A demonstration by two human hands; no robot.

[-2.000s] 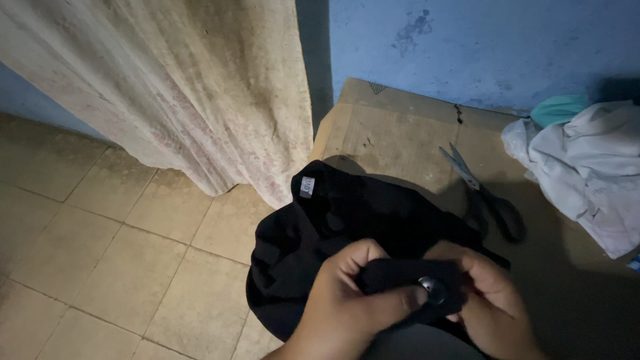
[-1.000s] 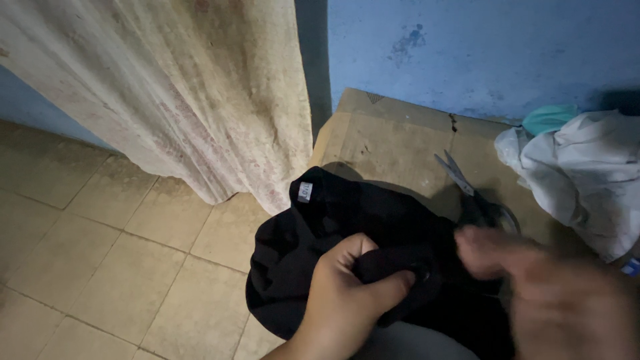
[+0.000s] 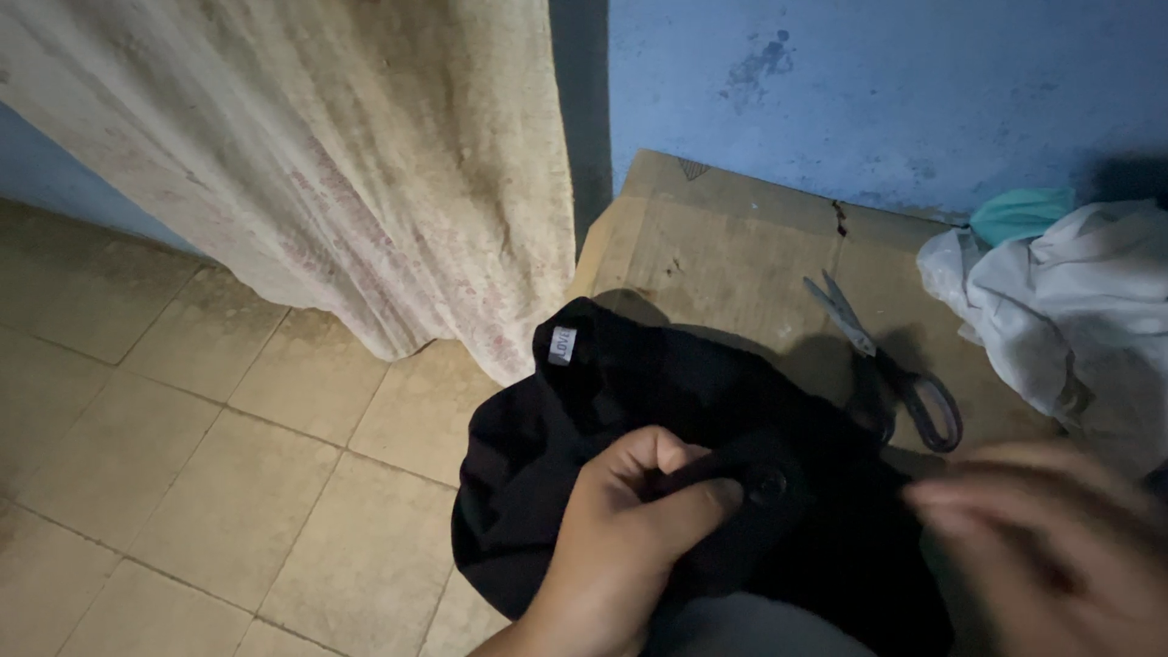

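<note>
A black garment [image 3: 511, 474] with a small white label [image 3: 562, 347] lies bunched at the centre, over the cardboard's near edge. My left hand [image 3: 630, 520] pinches a fold of it between thumb and fingers. Just right of that thumb a dark round button [image 3: 767, 486] shows on the fabric. My right hand [image 3: 1040, 538] is blurred, raised to the right of the garment; whether a needle or thread is between its fingers cannot be told. Scissors [image 3: 876, 356] with dark handles lie beyond the garment, blades slightly apart.
Flattened cardboard [image 3: 730, 246] covers the surface against a blue wall [image 3: 867, 100]. White cloth [image 3: 1086, 283] and a teal item [image 3: 1020, 214] lie at the right. A stained pale curtain [image 3: 411, 182] hangs at the left above a tiled floor [image 3: 246, 474].
Two seconds ago both hands were at the button, which looked shiny. My right hand has since moved away to the right, while my left hand still pinches the garment.
</note>
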